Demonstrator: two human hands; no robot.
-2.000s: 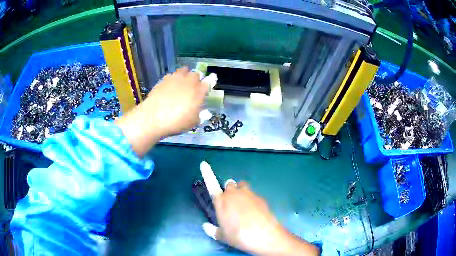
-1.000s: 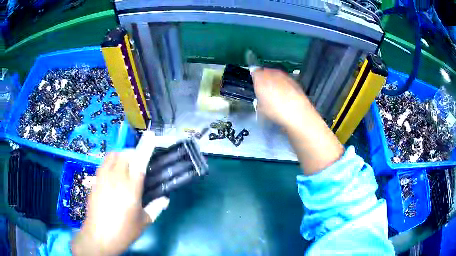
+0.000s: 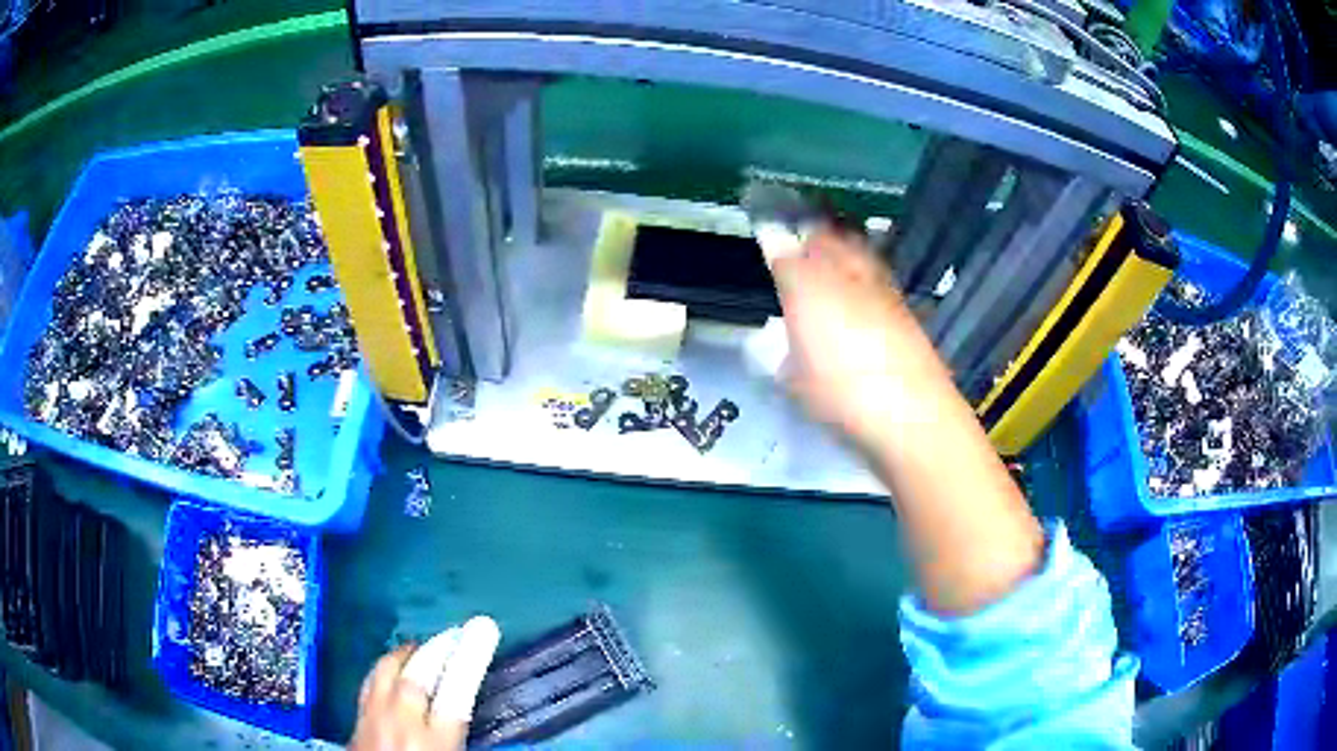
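Black plastic housings [image 3: 565, 678] lie side by side, slots up, low over the green bench at bottom centre. My left hand [image 3: 418, 697], with white finger coverings, is cut off by the bottom edge and grips their left end; its far fingers are hidden. A black housing [image 3: 701, 273] sits in the cream fixture [image 3: 634, 323] on the press base. My right hand [image 3: 858, 330] is blurred over the fixture's right end and covers it; its grip is unclear. A loose pile of dark metal pieces [image 3: 667, 408] lies on the base in front of the fixture.
Grey press uprights [image 3: 472, 235] and yellow light curtains, left [image 3: 359, 242] and right [image 3: 1078, 330], flank the fixture. Large blue bins stand left [image 3: 140, 467] and right [image 3: 1122, 467]. Small blue bins sit in front, left [image 3: 173, 624] and right [image 3: 1239, 624]. Black housing stacks [image 3: 59, 587] stand far left.
My left hand has moved down towards me with the group of housings, from beside the press base to the near bench. My right hand remains over the fixture's right side, slightly shifted.
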